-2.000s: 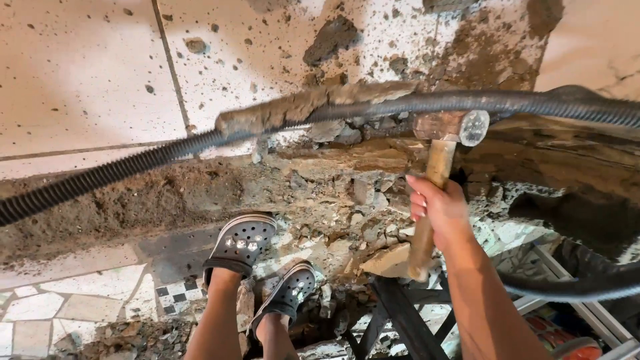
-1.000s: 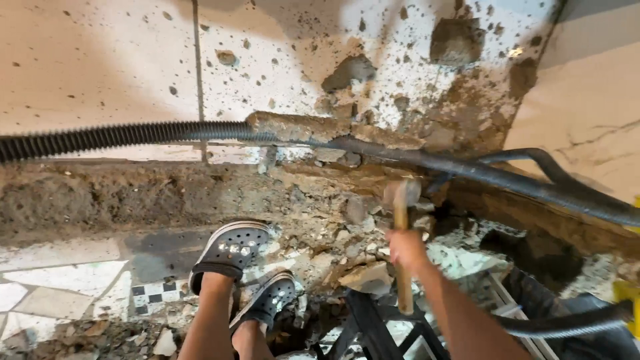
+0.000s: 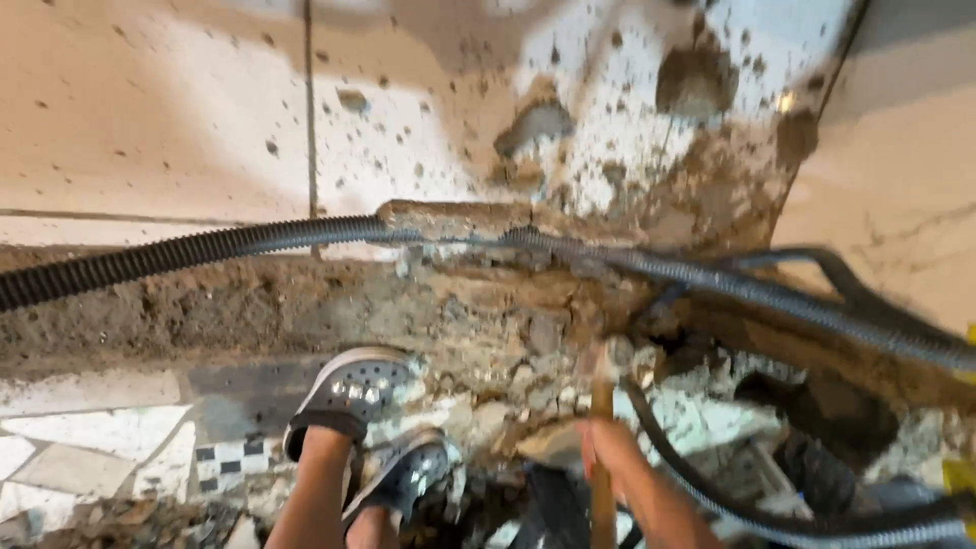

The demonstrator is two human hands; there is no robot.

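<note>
My right hand (image 3: 610,450) is closed around the wooden handle of a hammer (image 3: 602,488) at the lower middle. The hammer's blurred head (image 3: 606,357) is over broken masonry rubble (image 3: 526,374) in a dug channel. Beyond it a corrugated conduit (image 3: 175,248) runs across from left to right, with a crust of mortar (image 3: 457,219) on its middle part. My left hand is out of view.
My feet in grey clogs (image 3: 366,385) stand on rubble and mosaic tile (image 3: 99,450). Large dirt-spattered tiles (image 3: 213,114) lie beyond the conduit. A dark hole (image 3: 823,412) and a second conduit (image 3: 686,476) are at right.
The hammer has come down from near the conduit to the rubble, with my right hand still on its handle. A loop of conduit now shows beside the hammer head.
</note>
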